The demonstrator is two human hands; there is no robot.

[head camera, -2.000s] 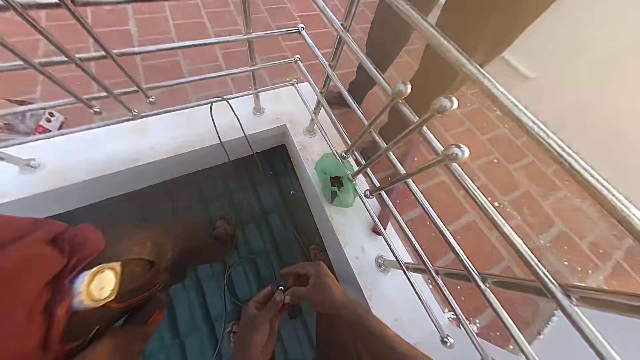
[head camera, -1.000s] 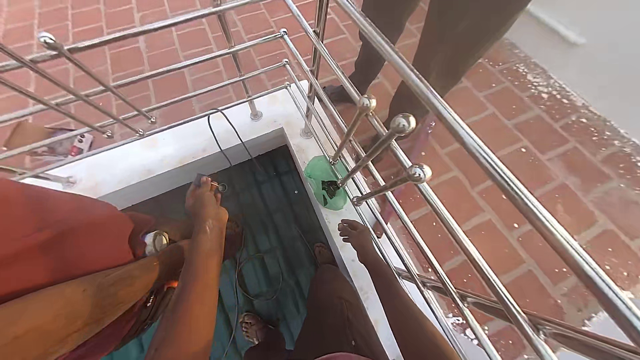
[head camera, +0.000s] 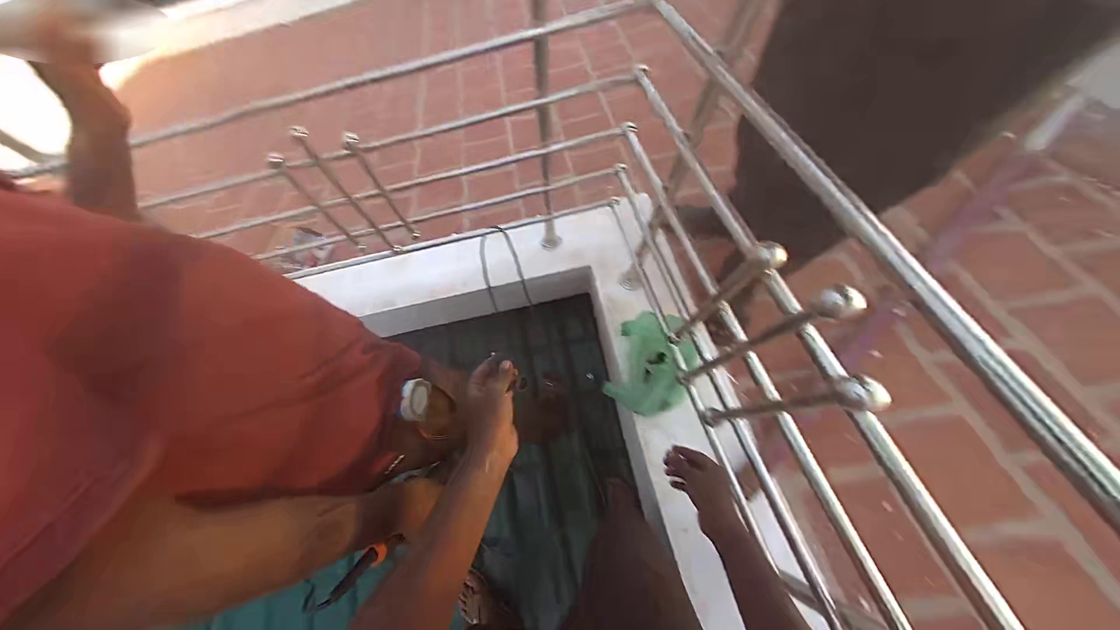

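Observation:
My left hand (head camera: 492, 402) is raised over the dark opening, its fingertips closed on a small dark ring-like object (head camera: 518, 381) whose kind I cannot tell. My right hand (head camera: 696, 477) is over the white ledge (head camera: 656, 446), beside the railing, with its fingers apart and nothing visible in them. Farther along this ledge, a green plastic bag (head camera: 643, 385) with dark contents lies against the rail bars. A dark cable (head camera: 486, 271) loops over the far ledge and hangs into the opening.
Stainless steel railings (head camera: 840, 214) with ball-ended bars surround the opening on two sides. A co-worker in red clothing (head camera: 254, 350) leans in at the left, close to my left arm; a tool with orange on it (head camera: 376, 553) is below. Another person in dark trousers (head camera: 840, 114) stands beyond the railing.
Two seconds ago my hands were together around a small thing; they are now apart, the right one by the ledge. The co-worker in red fills more of the left side. The view has shifted.

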